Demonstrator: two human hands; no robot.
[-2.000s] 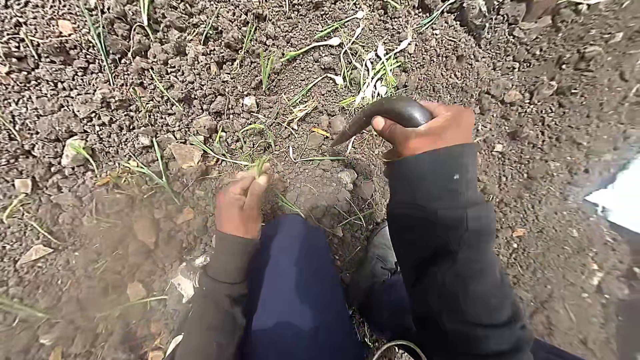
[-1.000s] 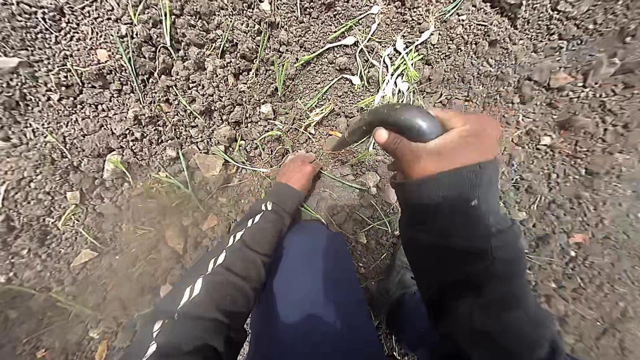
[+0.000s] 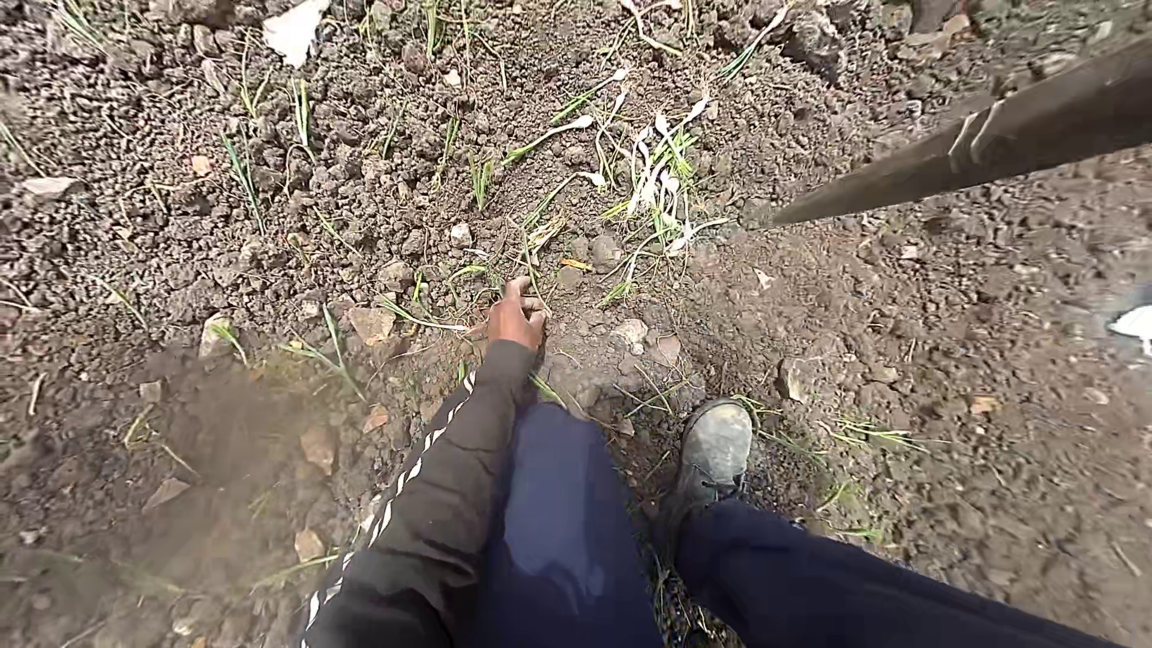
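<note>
My left hand (image 3: 517, 315) is low over the soil in front of my knee, its fingers partly bent. A thin green seedling stem (image 3: 531, 263) rises beside the fingertips; whether they grip it cannot be told. Ahead and to the right lies a loose bunch of onion-like seedlings (image 3: 666, 175) with white bulbs and green leaves. From the upper right edge a dark, tapered, horn-like tool (image 3: 972, 135) reaches in, close to the camera, its tip pointing left and down. My right hand is out of view.
Several seedlings (image 3: 243, 175) stand in the cloddy soil at left. Stones (image 3: 371, 324) lie around my left hand. My knee (image 3: 562, 504) and a dusty shoe (image 3: 717, 450) are close below. A white scrap (image 3: 295, 31) lies at the top left.
Two seconds ago my left hand was raised with a green seedling in it; a second ago it was down at the soil. My right hand, which held the tool then, has left the view.
</note>
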